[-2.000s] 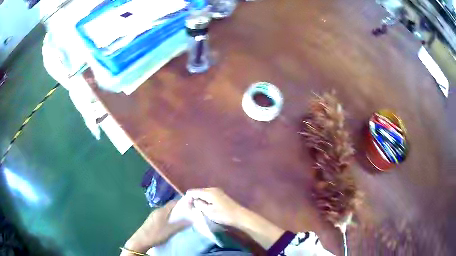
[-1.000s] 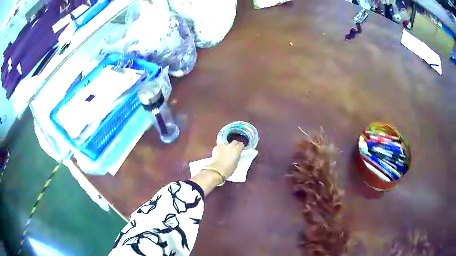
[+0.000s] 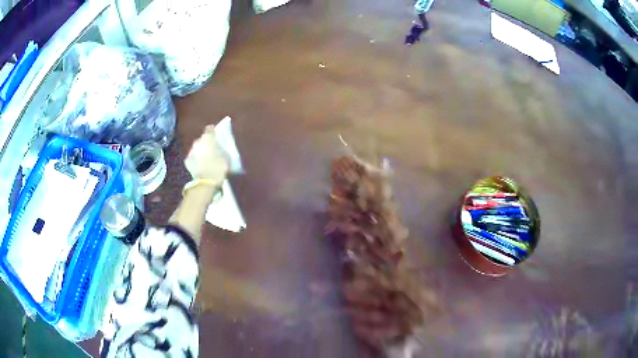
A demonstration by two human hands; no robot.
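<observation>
My left hand, with a yellow band at the wrist, is on the brown table at left of centre. It is closed on a thin white paper or cloth, which sticks out on both sides of the fingers. A pale tape roll sits left of the hand, beside the blue basket. The reddish-brown feather duster is right of the hand, slightly blurred, its lower end near the bottom edge. My right hand is out of the picture.
The blue basket holds papers under a clip. A clear bottle with a round lid stands beside it. Bulging bags are behind. A round tin of coloured sticks is at right. White paper lies far right.
The tape roll has moved left to beside the basket, and my left hand has left it and moved forward and left with the white piece. The view has shifted. My right hand has left the picture.
</observation>
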